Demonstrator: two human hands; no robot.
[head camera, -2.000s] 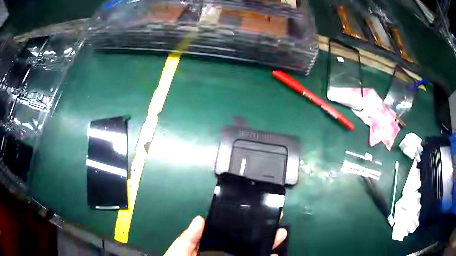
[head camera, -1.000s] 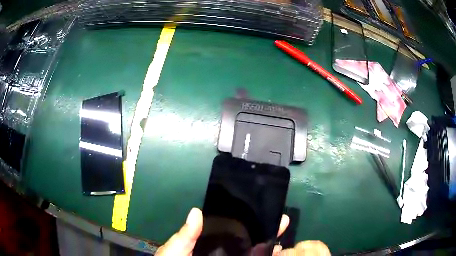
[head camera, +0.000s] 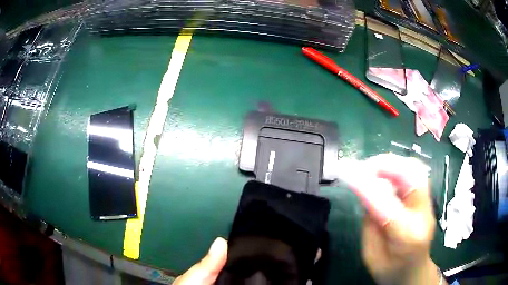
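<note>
A glossy black cover glass panel (head camera: 273, 234) with a small camera hole near its top edge is at the bottom centre, over the lower end of the jig. My left hand (head camera: 205, 264) holds it from the left and below; a fingertip shows at its right edge. My right hand (head camera: 398, 214) is raised to the right of the panel, blurred and bright, with fingers bent. Whether it holds something white cannot be told. The dark grey jig (head camera: 287, 123), with engraved marking and a stepped recess, lies just above the panel.
An LCD display panel (head camera: 112, 164) lies left of yellow tape (head camera: 161, 114). A red marker pen (head camera: 351, 82) lies above right. Clear trays (head camera: 223, 25) stand at the back. A pink-and-white cloth (head camera: 426, 106), a cotton swab (head camera: 446, 183) and crumpled white wipes (head camera: 461, 203) are at the right.
My right hand has come up from the bottom edge to the right of the jig. The panel in my left hand has shifted slightly right and down.
</note>
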